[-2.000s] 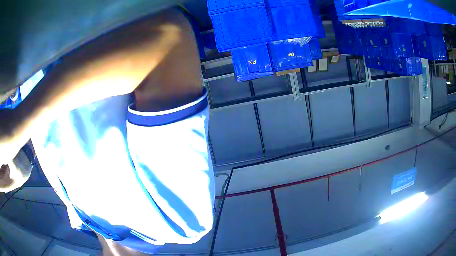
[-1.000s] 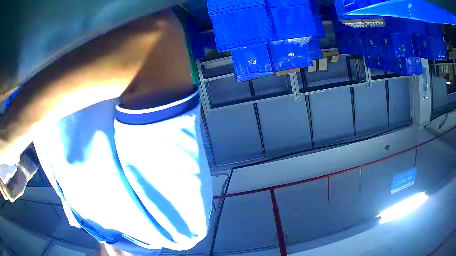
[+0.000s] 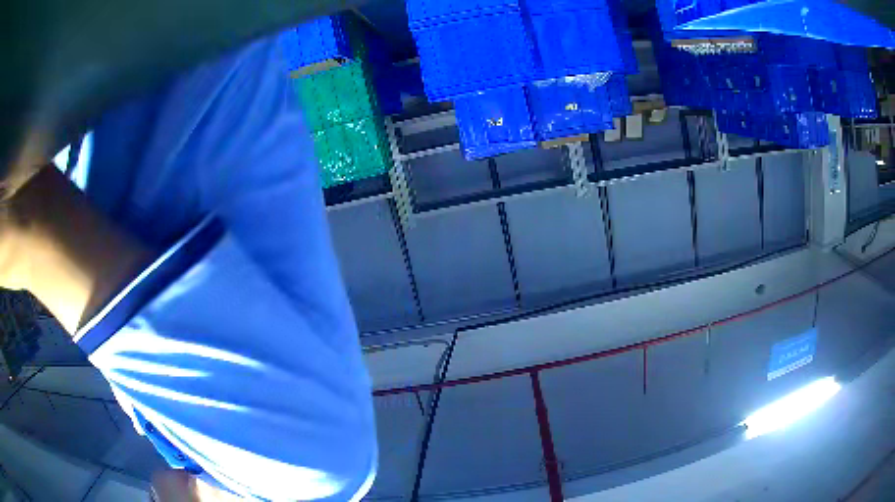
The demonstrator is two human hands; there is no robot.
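Observation:
Neither of my hands shows clearly, and no held object can be made out. The view looks upside down. A light blue short sleeve with a dark band point(image 3: 245, 343) fills the left side, with a bare, bent arm point(image 3: 59, 245) running to the left edge. The hand of that arm is cut off or hidden. I cannot tell whether this body is mine or another person's. A dark, blurred surface point(image 3: 128, 49) covers the top left.
Stacked blue boxes point(image 3: 471, 49) show at the top centre, with more blue boxes point(image 3: 736, 93) at the top right. Green boxes point(image 3: 343, 123) stand beside the sleeve. Grey panels point(image 3: 554, 235), a red line point(image 3: 545, 431) and a bright lamp point(image 3: 790, 407) lie beyond.
The sleeve and arm have swung left and down in the picture, uncovering the green boxes. The pale shape at the left edge has gone from view. The background has not moved.

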